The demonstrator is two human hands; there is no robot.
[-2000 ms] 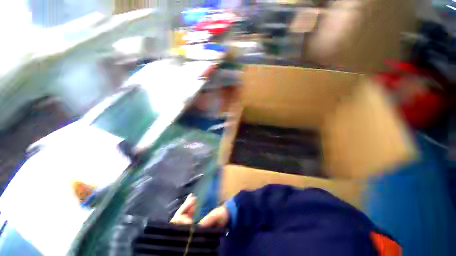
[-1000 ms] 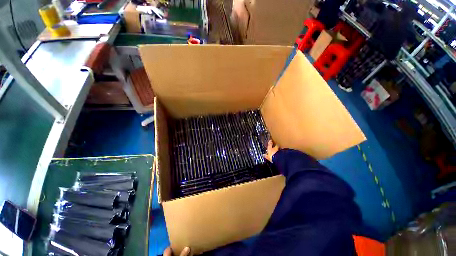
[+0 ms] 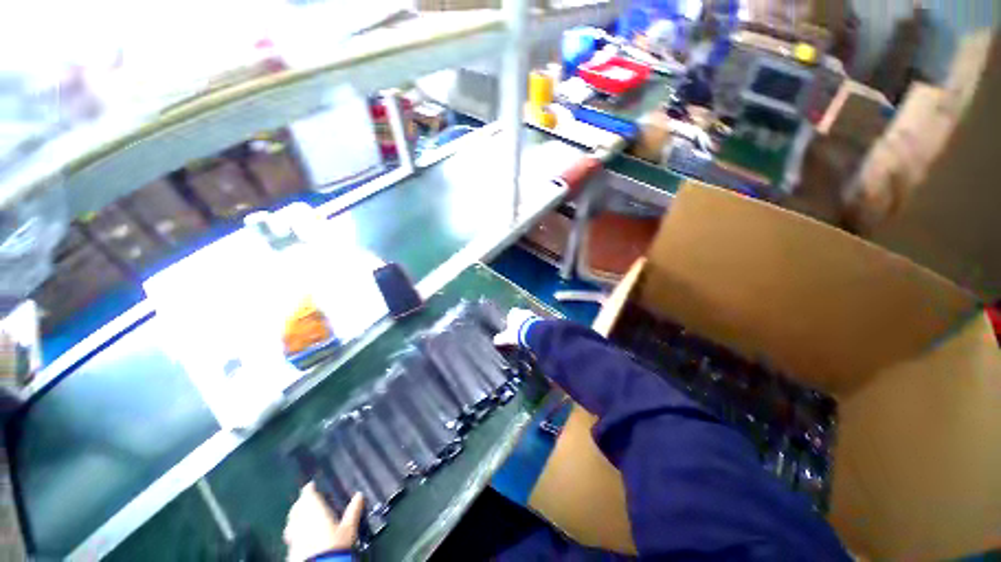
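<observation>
Several bagged remotes, black with shiny clear ends, lie side by side in a slanting row on the green bench. My left hand is at the near left end of the row, thumb and fingers apart, fingertips at the end remotes. My right hand is at the far right end of the row, touching or just over the last remote; its fingers are partly hidden and blurred. The open carton stands at right with bagged remotes inside, partly hidden by my right sleeve.
A white sheet beyond the bench bears a small tray with an orange-yellow heap. A smartphone lies right of it. A pale metal post stands behind, under a raised shelf. A red tray is at the back.
The view has swung left from the carton to the bench. My right hand has left the carton's inside and my left hand its near edge; both are now at the row's ends.
</observation>
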